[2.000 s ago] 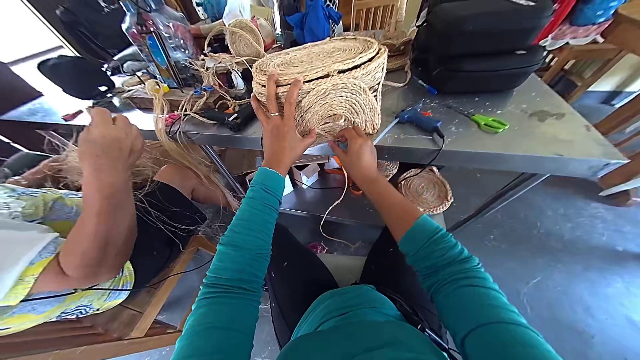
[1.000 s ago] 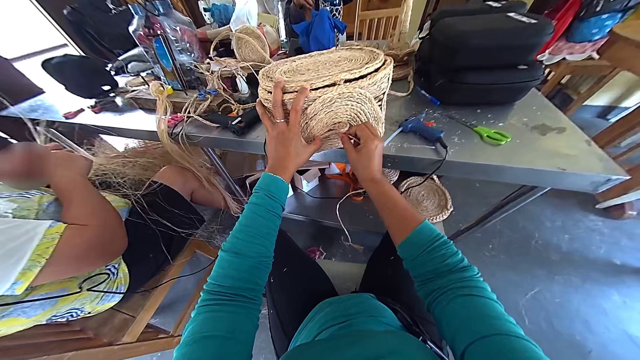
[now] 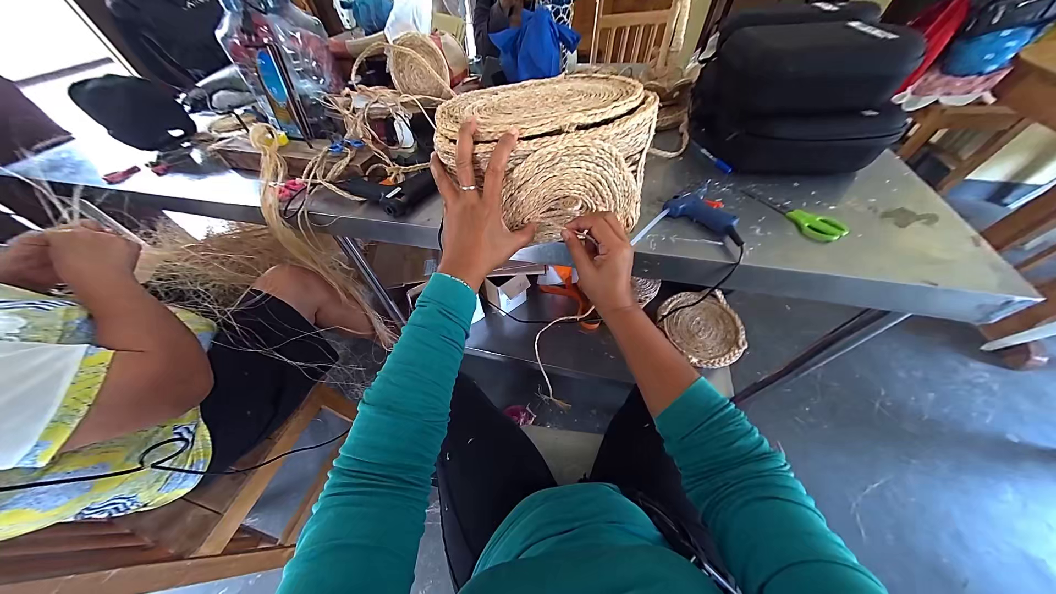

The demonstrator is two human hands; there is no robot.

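A lidded oval basket of braided natural fibre stands at the metal table's front edge, a coiled round of braid on its near side. Spread fingers of my left hand press against the basket's front left, the thumb by the coil. My right hand pinches the braided cord at the coil's lower edge, and the cord's loose end hangs below the table. To the right lie a blue glue gun, its nozzle toward the basket, and scissors with green handles.
Black zipped cases stand at the back right. A blue pen lies before them. On the left, a seated person handles loose fibres. Fibre braids and plastic bottles crowd the table's left. A round woven piece is under the table.
My right hand was lower, at the basket's bottom edge, two seconds ago and has risen slightly to the coil. The seated person's hands have moved down.
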